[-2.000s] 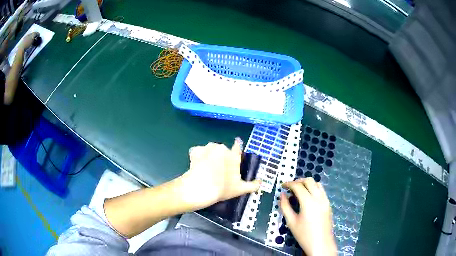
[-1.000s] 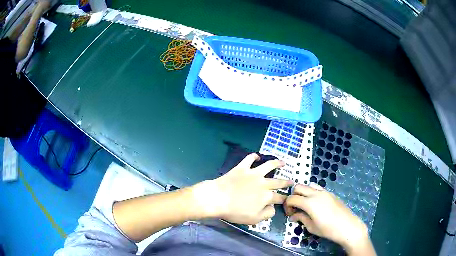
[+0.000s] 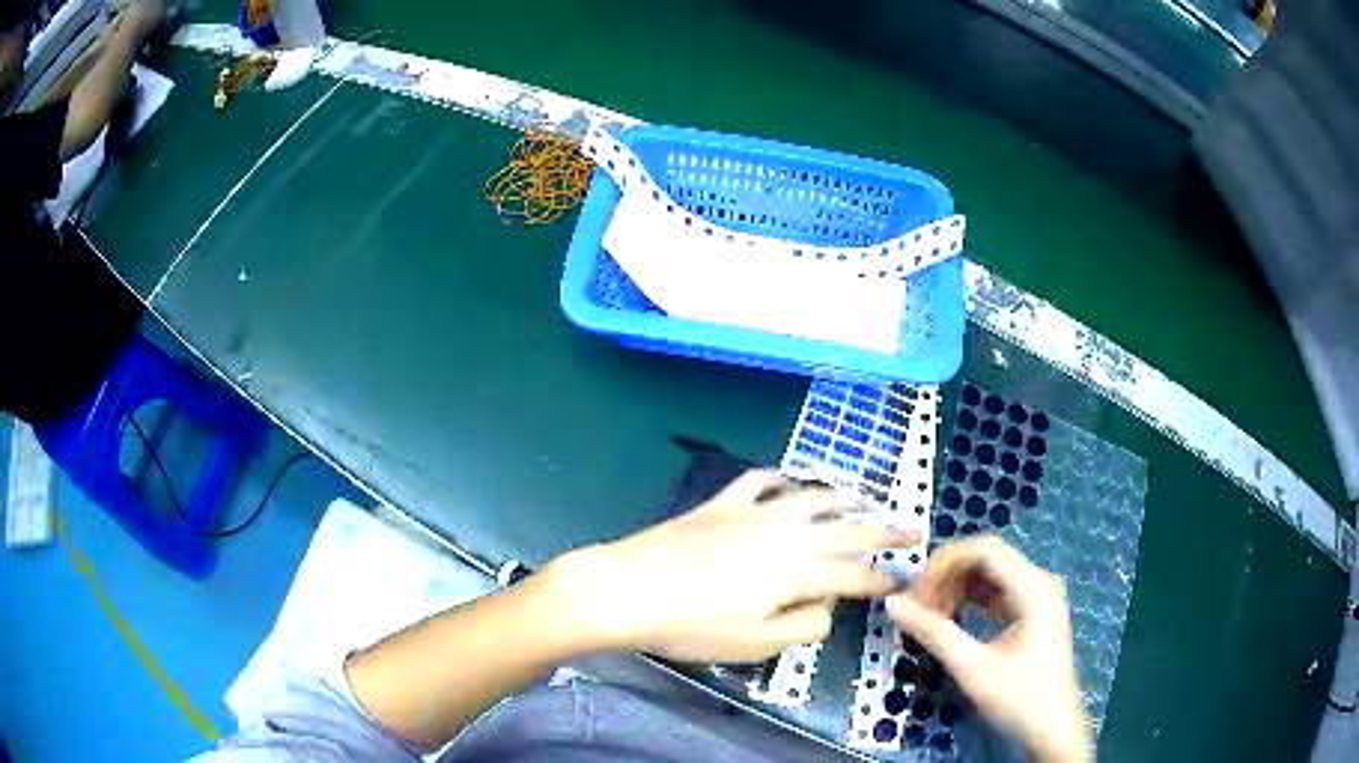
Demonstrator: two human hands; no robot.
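My left hand [image 3: 730, 574] lies palm down over a black unit [image 3: 705, 480]; only the unit's dark upper-left part shows, and the hand's grip is hidden. My right hand [image 3: 1006, 619] is bent beside it, thumb and index finger curved close to my left fingertips; anything between them is too small to tell. Both hands are over perforated white strips [image 3: 915, 477] and the lower part of a label sheet [image 3: 850, 429] with bluish rectangles. Round black pads [image 3: 991, 452] sit on a clear sheet [image 3: 1095, 522] with empty circle marks, partly under my right hand.
A blue basket [image 3: 760, 353] holds white paper [image 3: 760, 291], with a perforated strip draped across. Orange rubber bands [image 3: 540, 179] lie beside it. A small connector [image 3: 511, 572] is at the bench edge. White sheets [image 3: 350, 596] lie near my lap. Another person's arm and a blue stool [image 3: 157, 462] are left.
My left hand has turned from gripping a raised dark piece to lying flat over the unit. My right hand has moved from the pads to my left fingertips, and its fingers have rounded. The view has shifted slightly.
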